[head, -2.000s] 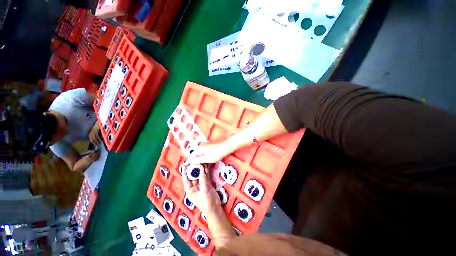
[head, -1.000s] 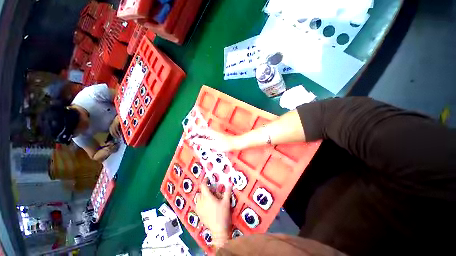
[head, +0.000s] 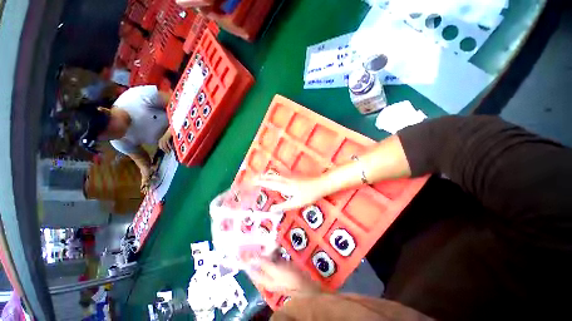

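Note:
The orange-red pocket tray lies tilted in front of me, with small round parts in its lower pockets. The die-cut sheet, translucent white with round holes, is blurred over the tray's left edge. My left hand, blurred, is at the sheet's lower end and grips it. My right hand is above the tray's middle, beside the sheet's upper edge. Its fingertips are blurred, and whether they hold anything cannot be told.
Small white scrap squares lie beside the tray's lower left. A small bottle, white wipe, label sheet and used backing sheets lie above. A person sits opposite, near stacked red trays.
The small part held at my left fingertips two seconds ago no longer shows there. The sheet has moved from lying across the tray to its left edge, with my left hand at its lower end.

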